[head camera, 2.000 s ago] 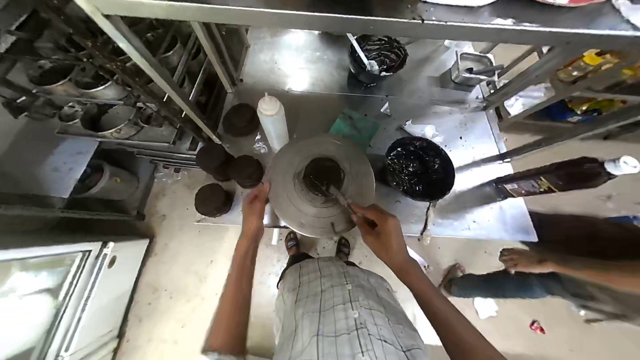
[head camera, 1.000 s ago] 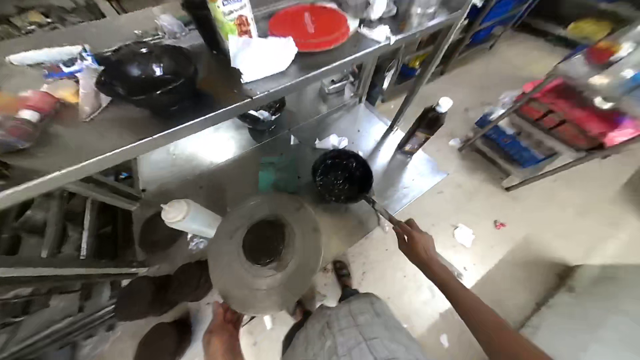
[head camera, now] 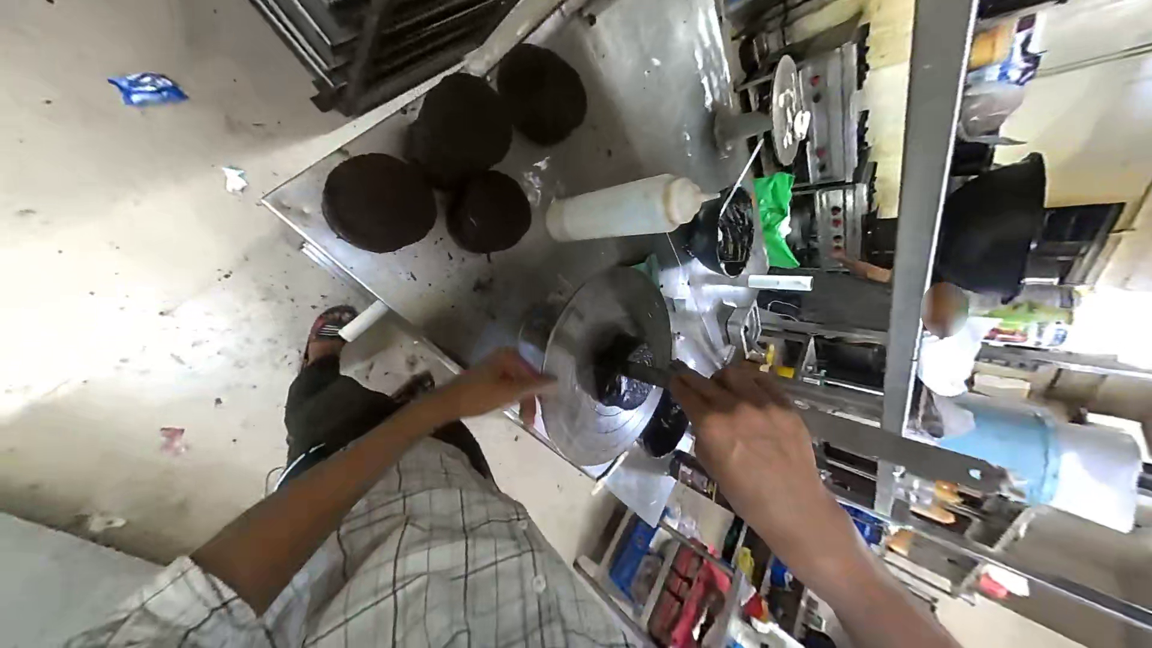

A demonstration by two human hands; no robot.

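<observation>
A round metal cake turntable [head camera: 576,409] carries a small dark chocolate cake [head camera: 621,371] with a glossy dark coating. My left hand [head camera: 499,382] touches the turntable's near left rim with its fingertips. In my right hand [head camera: 733,409] is a spatula [head camera: 646,373], its blade against the cake. Beyond the turntable lies a black bowl of dark cream [head camera: 664,427], partly hidden. A squeeze bottle of pale liquid [head camera: 621,209] and several dark round cakes [head camera: 378,202] stand on the steel table [head camera: 423,288].
A black tub [head camera: 736,232] with dark cream and a stick is past the bottle. At the right, a steel shelf [head camera: 922,216] holds a large black bowl [head camera: 994,225]. A rack with red and blue trays [head camera: 688,594] stands below. Another person's hand [head camera: 866,268] shows in the background.
The right hand has moved from the black bowl back to the cake with the spatula. The view has turned strongly.
</observation>
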